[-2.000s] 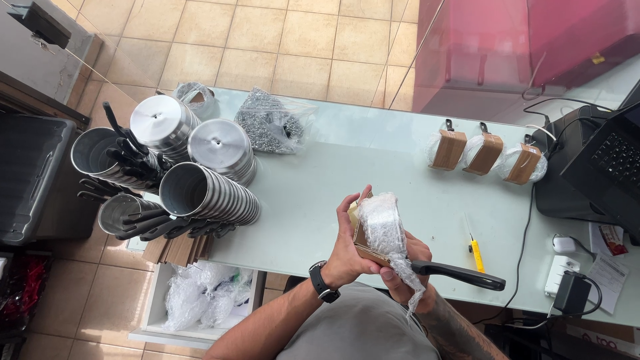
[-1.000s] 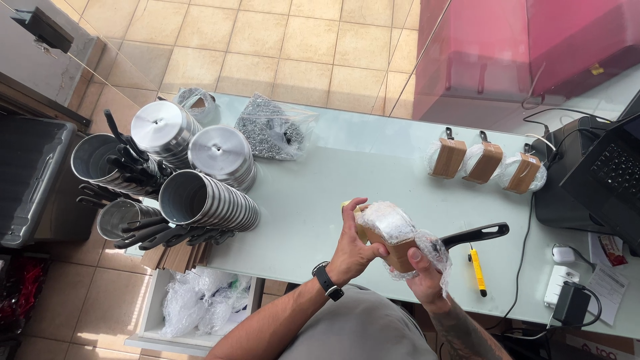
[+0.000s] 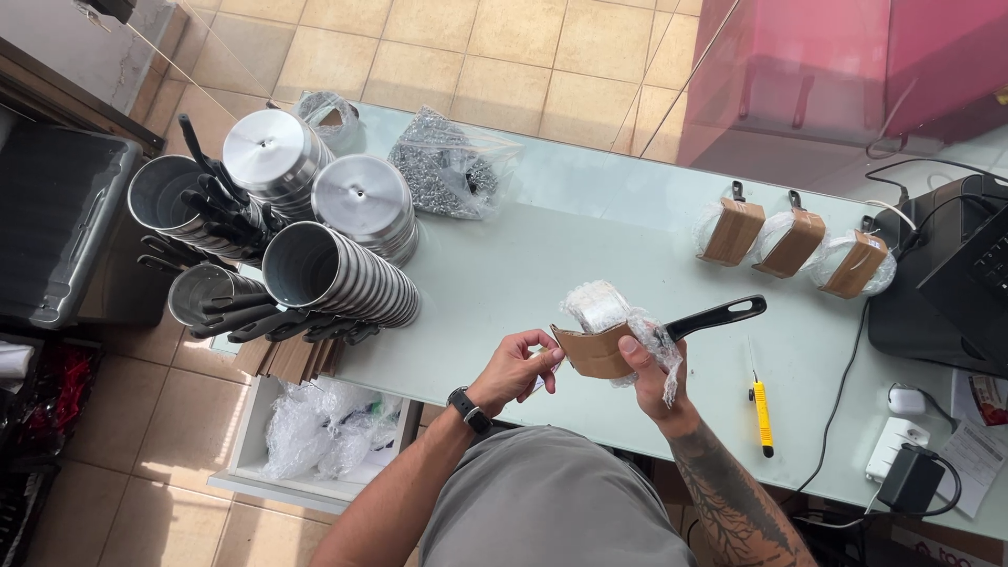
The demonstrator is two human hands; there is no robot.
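Note:
My right hand [image 3: 660, 378] grips a small pan wrapped in bubble wrap [image 3: 596, 305], its black handle [image 3: 715, 316] pointing right. A bent strip of brown cardboard [image 3: 592, 352] lies around the near side of the wrap, under my right thumb. At the cardboard's left end is my left hand [image 3: 526, 366], thumb and fingertips together; a small pale piece shows just below them, too unclear to name. Three wrapped pans with cardboard bands [image 3: 732, 232] stand at the back right. Stacked metal pans [image 3: 342, 276] with black handles fill the left of the table.
A yellow utility knife [image 3: 761, 417] lies on the glass table [image 3: 504, 260], blade out. Behind the stacks is a bag of small metal parts [image 3: 445, 165]. An open drawer [image 3: 315, 488] holds bubble wrap. Cables, a power strip [image 3: 895, 449] and a laptop [image 3: 976, 252] are at the right.
My left hand has moved from the wrapped pan's body to the left end of the cardboard. The cardboard's outer face now shows more fully. My right hand keeps its hold near the handle.

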